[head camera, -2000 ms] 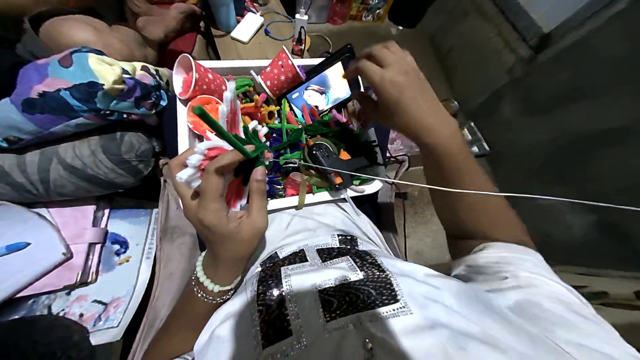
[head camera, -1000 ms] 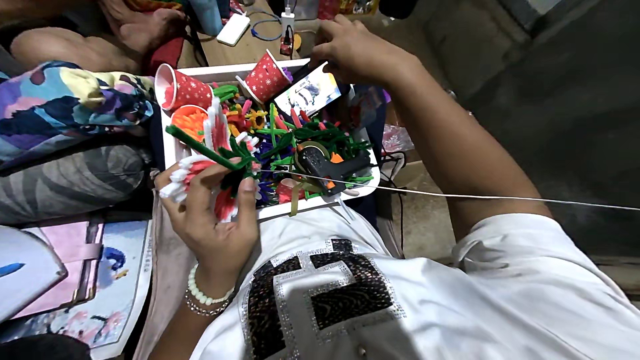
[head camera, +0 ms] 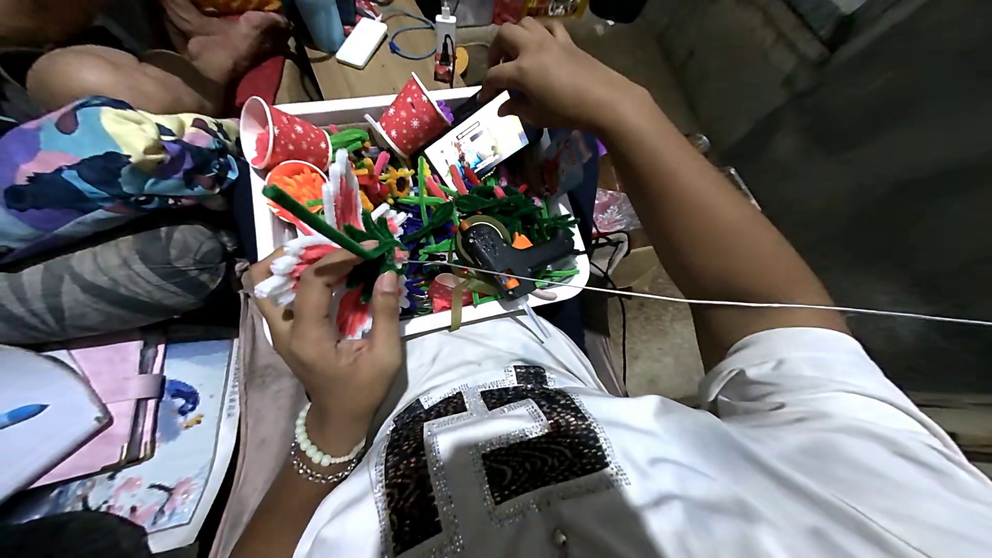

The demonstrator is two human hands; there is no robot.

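Observation:
My left hand [head camera: 337,333] holds a pipe-cleaner flower [head camera: 349,225] with white and pink petals and a green stem over the left front of a white tray [head camera: 267,225]. My right hand [head camera: 535,70] is at the top edge of a lit smartphone [head camera: 480,139] that leans in the tray's back right corner; its fingertips are partly hidden, and whether it grips the phone is unclear. A black glue gun [head camera: 511,256] lies on green pipe cleaners [head camera: 504,205] at the tray's right. Two red patterned paper cups [head camera: 298,139] lean at the back, near an orange-filled cup [head camera: 298,186].
Behind the tray are a white power bank [head camera: 362,42], a blue cable [head camera: 411,35] and a plugged-in charger [head camera: 446,39]. A white cord [head camera: 697,301] stretches rightward across my right arm. Cushions [head camera: 108,279] and a pink notebook [head camera: 101,403] lie at left, near another person's bare legs [head camera: 124,77].
My right hand has moved from the phone's right side to around its upper edge. The picture on the phone's screen has changed. My left hand keeps hold of the flower.

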